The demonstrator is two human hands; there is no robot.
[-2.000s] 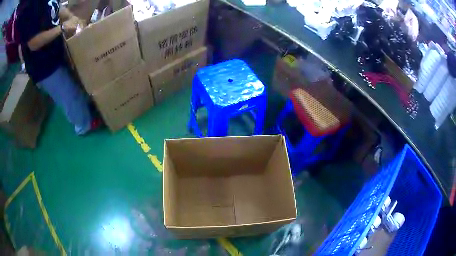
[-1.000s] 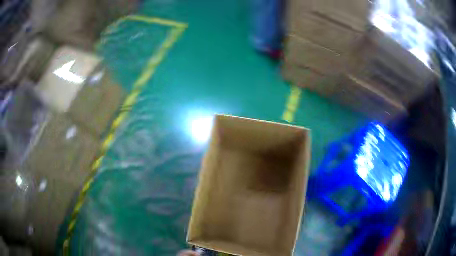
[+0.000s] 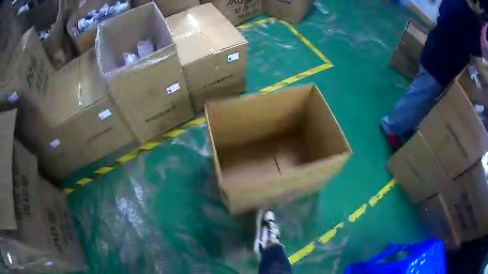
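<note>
An open brown carton (image 3: 278, 179) is in the middle of the view, in front of me. It is bare inside, with a dark slit on its bottom. It is tilted a little, and its near side is blurred. My shoe and lower leg show just below its near side. No hand shows on its visible walls. My left hand and my right hand are not in view.
Closed cartons (image 3: 208, 43) and an open carton with whitish things (image 3: 145, 85) stand at the left behind a yellow-black floor line. Clear film lies on the green floor (image 3: 369, 134). A person (image 3: 417, 96) stands at the right by stacked cartons (image 3: 455, 134). A blue stool (image 3: 398, 259) is at lower right.
My view has swung left, away from the bench, and the carton rows have come into view. The empty carton has stayed before me but is turned differently. The fingertip at its near edge is gone.
</note>
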